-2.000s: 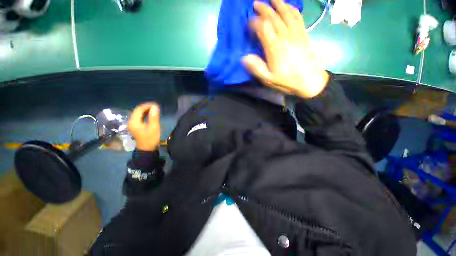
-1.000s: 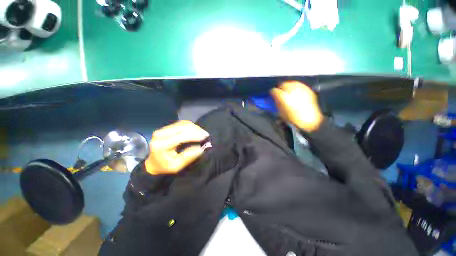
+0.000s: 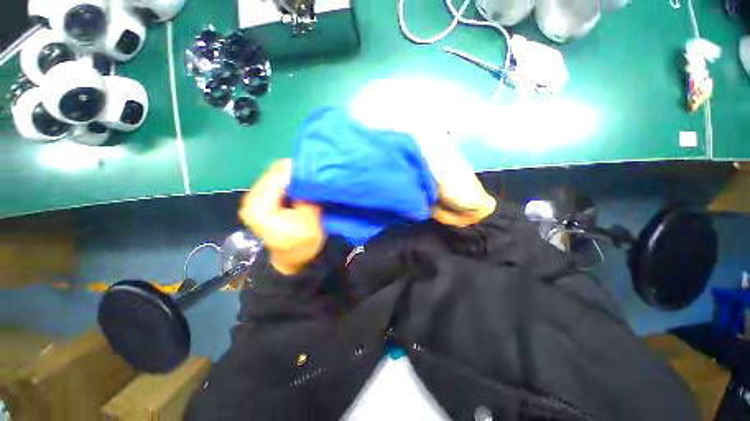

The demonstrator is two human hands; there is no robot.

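A bright blue cleaning cloth (image 3: 358, 168) is spread between my two hands at the bench's front edge, in the middle of the view. My left hand (image 3: 284, 218) holds its left side, with the fingertips partly hidden by the cloth. My right hand (image 3: 460, 185) is at its right side, its upper part washed out by glare. Whether anything lies under the cloth cannot be seen.
White dual-lens cameras (image 3: 82, 99) are heaped at the bench's left. Shiny black lens covers (image 3: 222, 70) lie beside a dark-sided fixture (image 3: 308, 37). A white cable (image 3: 423, 37), a white lump (image 3: 539, 66) and white housings (image 3: 567, 16) lie further right. Round black stools (image 3: 144, 326) stand below.
The blue cloth has come up from my lap to the bench edge, now between both hands. My hands have moved up to it. The view has shifted, showing more of the bench.
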